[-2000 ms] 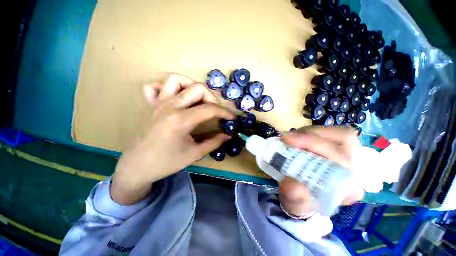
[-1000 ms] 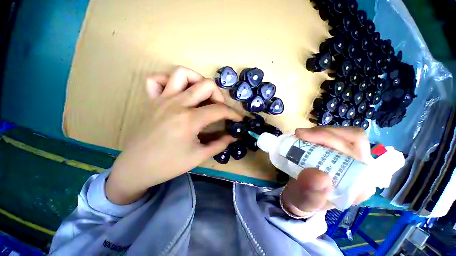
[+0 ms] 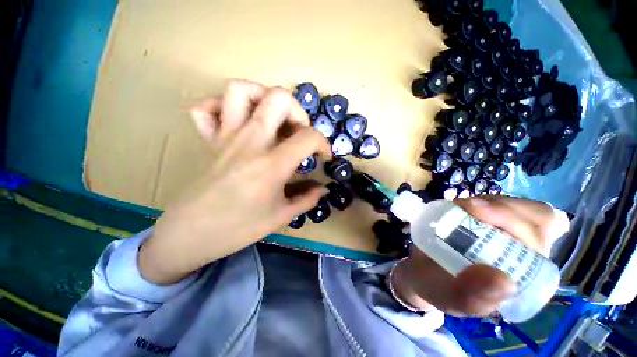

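Note:
My left hand (image 3: pixel 244 164) is curled over the cardboard, with a black knob (image 3: pixel 306 164) between its fingers; the knob's lower part is hidden. My right hand (image 3: pixel 454 282) is shut on the translucent glue bottle (image 3: pixel 482 254). The bottle lies tilted in the hand, its green needle tip (image 3: pixel 377 185) pointing up-left over dark caps. A knob (image 3: pixel 340 169) stands just right of my left fingertips, with several more below it. Several glued knobs (image 3: pixel 342 144) with shiny, bluish-white tops stand beyond the hand.
The cardboard sheet (image 3: pixel 174 56) lies on the green bench. A dense block of upright knobs (image 3: pixel 475 104) stands at right. Beside it, spare caps (image 3: pixel 552 125) lie on the clear bag (image 3: pixel 597 90). Corrugated dividers (image 3: pixel 614 233) stand at far right. Loose caps (image 3: pixel 391 236) lie at the cardboard's near edge.
The bottle and its tip have moved right, away from the knobs by my left fingers. My left hand has shifted slightly left and up, with a knob between its fingers.

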